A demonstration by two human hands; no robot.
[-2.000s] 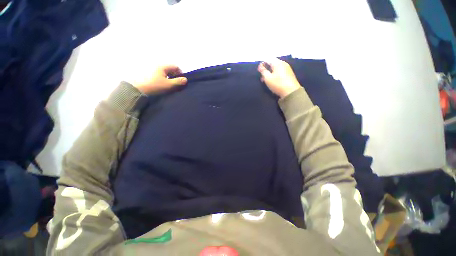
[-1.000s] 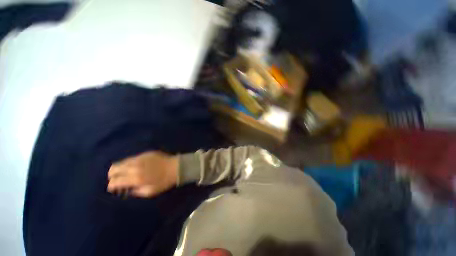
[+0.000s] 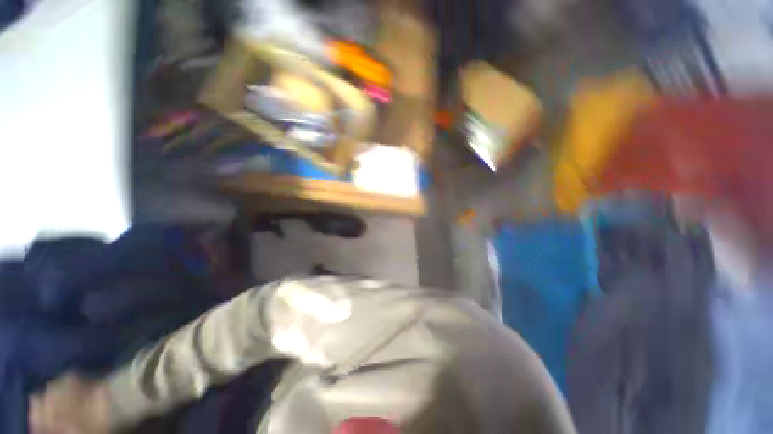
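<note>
A dark navy garment (image 3: 93,297) lies in a blurred heap at the lower left, by the white table. My right hand (image 3: 72,408) is at the lower left corner, blurred, over or beside the navy cloth. Its fingers are too smeared to show whether they hold anything. My left hand is out of the picture.
The white table (image 3: 63,127) is at the left. An open cardboard box (image 3: 339,193) with mixed items stands at upper centre, with a smaller box (image 3: 508,106) right of it. Yellow cloth (image 3: 593,127), red cloth (image 3: 703,161) and a blue item (image 3: 542,271) are at the right.
The view has swung right from the garment and table to the boxes. My left hand has left the picture. My right hand, earlier at the garment's far edge, now shows at the lower left.
</note>
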